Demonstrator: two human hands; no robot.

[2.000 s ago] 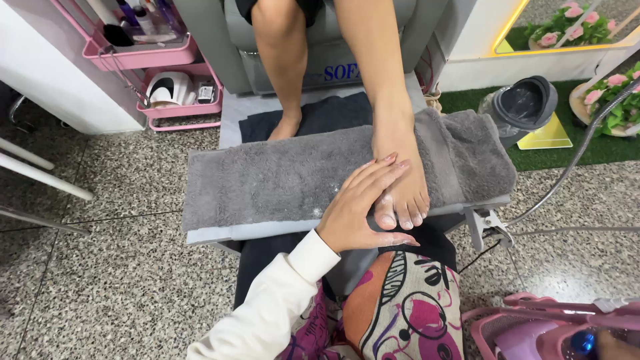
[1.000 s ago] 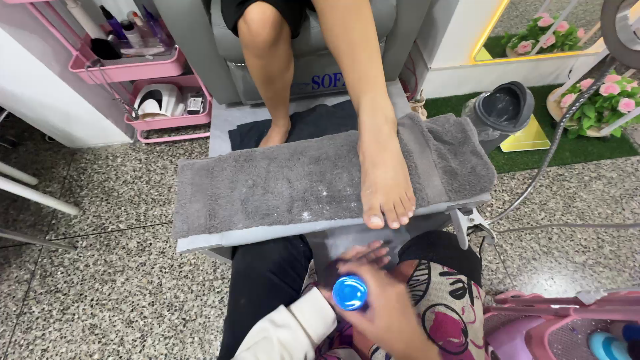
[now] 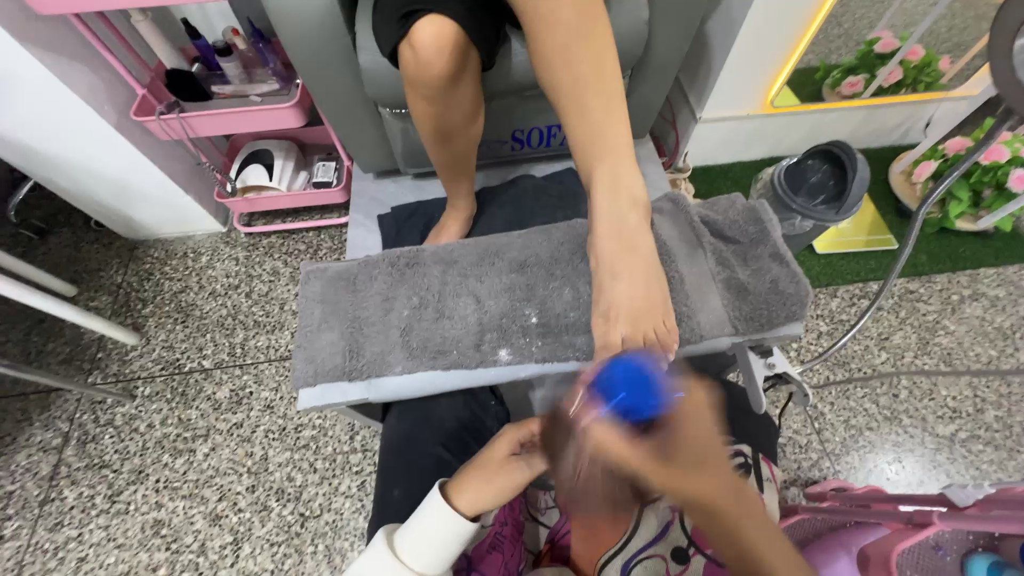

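A clear bottle with a blue cap (image 3: 632, 387) is blurred by motion just in front of the toes of a person's bare foot (image 3: 628, 276). That foot lies on a grey towel (image 3: 448, 304) with white specks, spread over a footrest. My right hand (image 3: 668, 440) grips the bottle near its cap. Left of the bottle is my left hand (image 3: 498, 468), its fingers curled with thumb and fingertips near each other; whether it holds something is hidden by blur. The person's other foot (image 3: 454, 222) is behind the towel, on a dark cloth (image 3: 520, 204).
A clamp (image 3: 770, 374) with a flexible metal arm grips the footrest's right end. A bin (image 3: 812, 188) stands on green matting at the right. At upper left is a pink trolley (image 3: 232, 120) with bottles and a white device. A pink basket (image 3: 896, 532) is at lower right.
The left hand has come off the foot and drawn back toward my lap. My right hand has appeared with the blue-capped bottle, which has since moved up toward the toes.
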